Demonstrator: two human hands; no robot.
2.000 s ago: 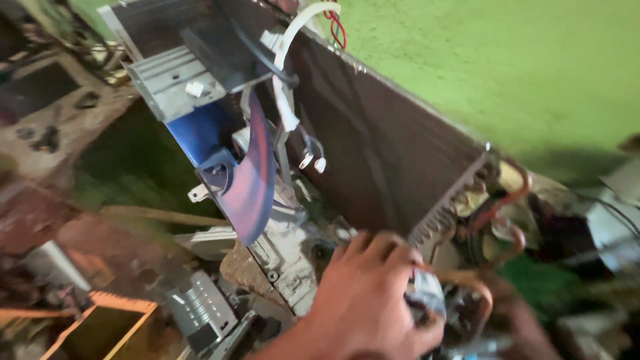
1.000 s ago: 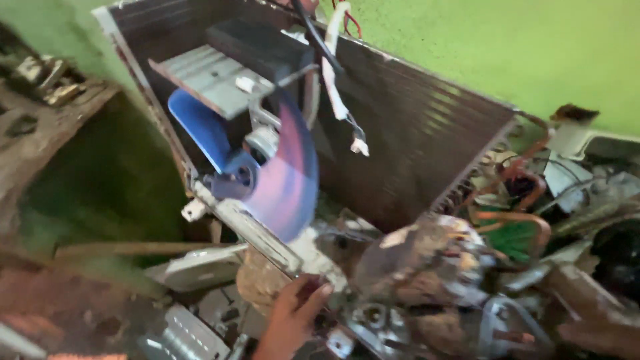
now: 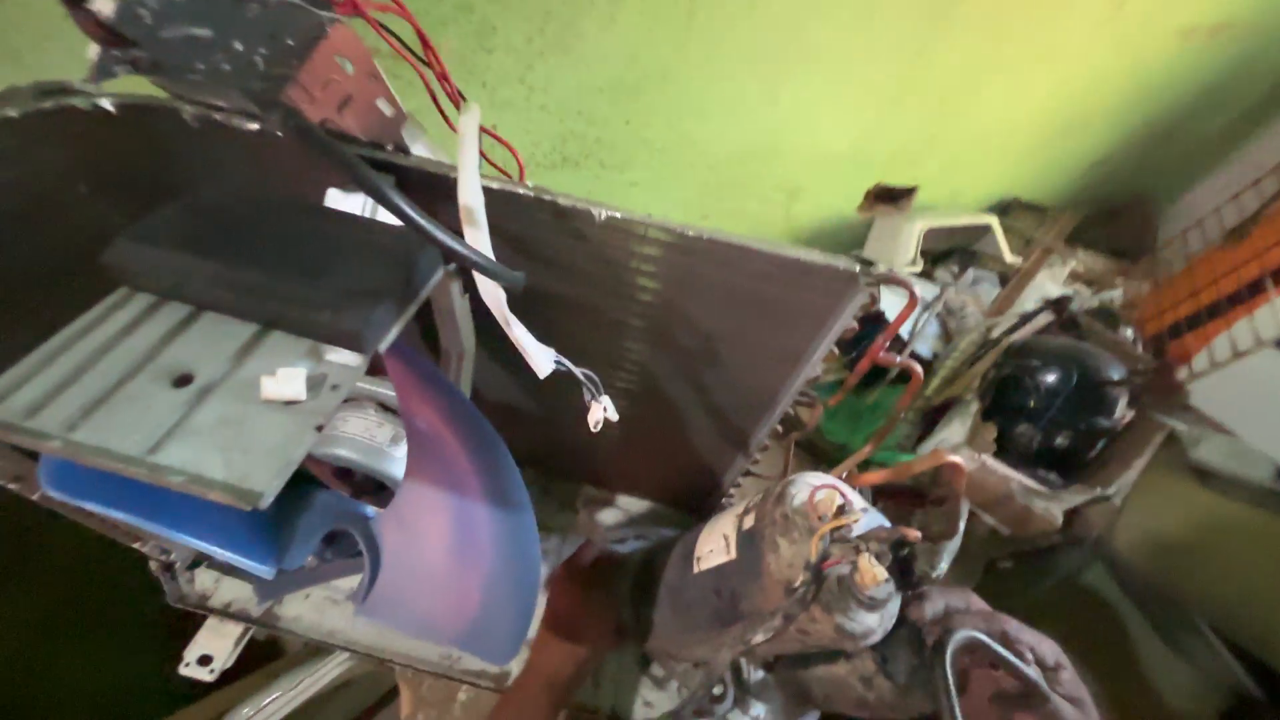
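A compressor with a label and wire terminals lies tilted at lower centre, beside the finned condenser coil. My left hand reaches in at the compressor's left side; its fingers are in shadow and mostly hidden. At the compressor's lower right end, my right hand has its fingers against the body, with a bent metal tube in front of it. Copper pipes run from the coil to above the compressor. Left of my left hand stands a blue fan blade on its motor.
A slotted metal bracket crosses above the fan. A white-sleeved cable with loose connectors hangs before the coil. Red wires trail at the top. A round black object and scrap lie at right, near an orange grille.
One second ago one hand was at the base's front edge and another by the cable at the top. Now both hands are at the compressor. The view has moved closer.
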